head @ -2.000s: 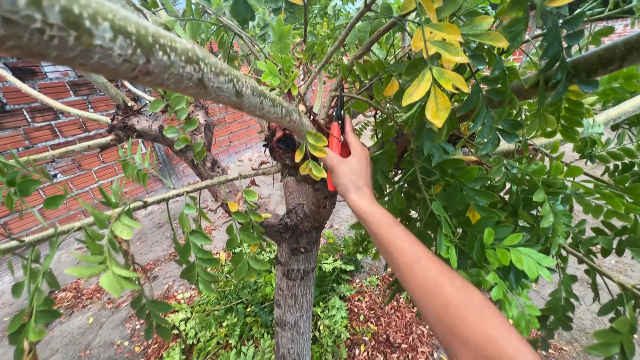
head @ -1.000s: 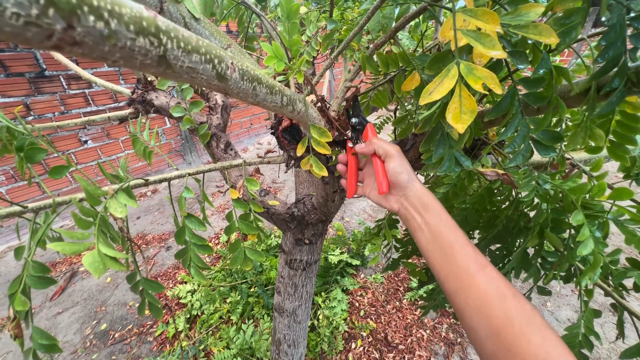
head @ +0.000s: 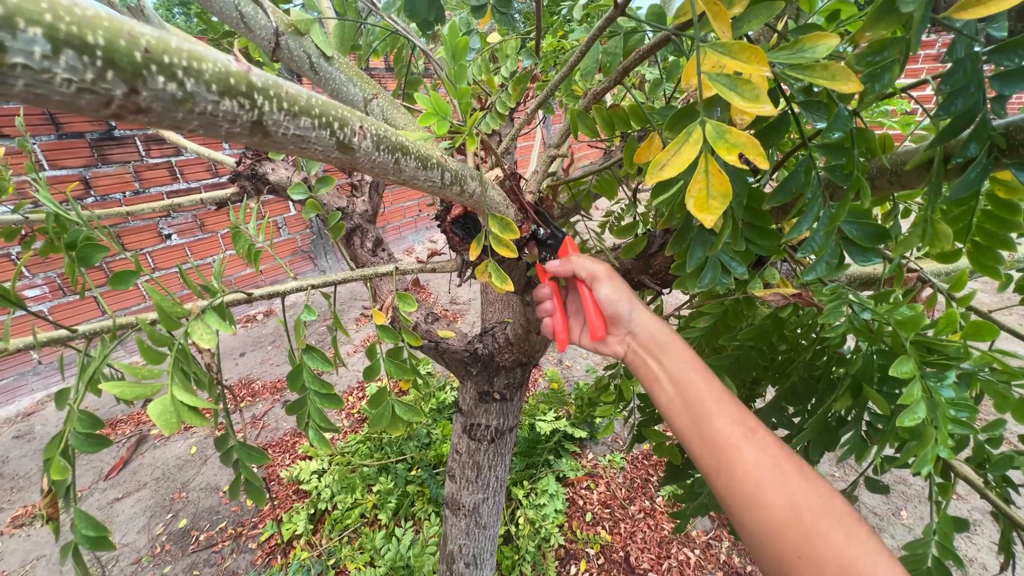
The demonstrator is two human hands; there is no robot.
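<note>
My right hand (head: 588, 308) is closed around the red handles of a pair of pruning shears (head: 594, 312), right of centre. The handles stand a little apart. The dark head of the shears points up and left into the fork of the tree, among thin shoots and beside a few yellow-green leaves (head: 502, 240); the blade tips are partly hidden there. Below the fork stands the tree trunk (head: 480, 456). A thick, pale-spotted branch (head: 264, 104) runs from the fork to the upper left. My left hand is not in view.
A thin branch (head: 240, 298) crosses the left side with hanging leaflets. Dense foliage (head: 800, 384) fills the right, with yellow leaves (head: 708, 176) above my hand. Behind stands a red brick wall (head: 160, 192). Cut greenery (head: 384, 472) and dry leaves (head: 640, 520) lie around the trunk's base.
The shears' handles were close together two seconds ago; one second ago they were spread, and they remain apart. My right hand stays near the fork. The view has shifted slightly.
</note>
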